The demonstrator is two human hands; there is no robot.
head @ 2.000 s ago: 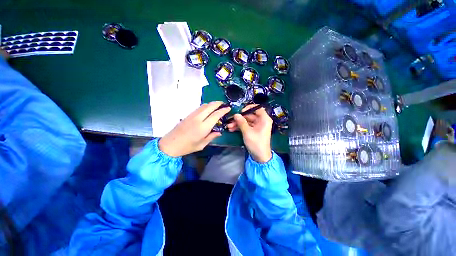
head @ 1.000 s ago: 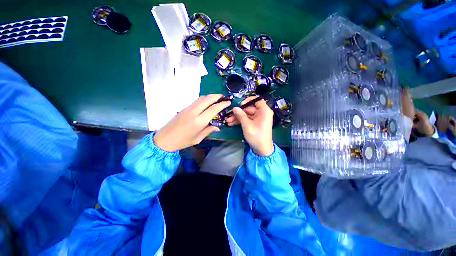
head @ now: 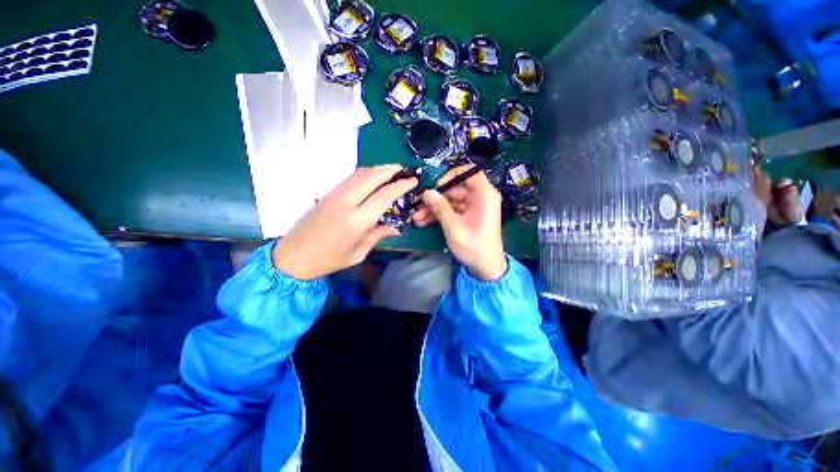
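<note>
My left hand (head: pixel 345 221) holds a small round unit (head: pixel 396 214) near the bench's front edge; fingers hide most of it. My right hand (head: pixel 468 219) holds a thin dark pen-like tool (head: pixel 460 178), its lower end at the unit. Just beyond the hands lie several open round housings (head: pixel 405 89), each showing a square white-yellow part. A plain dark disc (head: pixel 427 137) lies among them, with shiny clear plastic around it.
White paper strips (head: pixel 299 171) lie left of the housings. A tall stack of clear blister trays (head: pixel 599 184) stands at right. A sheet with black ovals (head: pixel 48 55) and a dark disc (head: pixel 191 29) beside a housing lie far left. People sit on both sides.
The view has shifted, so bench things appear higher and the left-side ones further left. Both hands keep their hold on the unit and the tool, with little visible movement.
</note>
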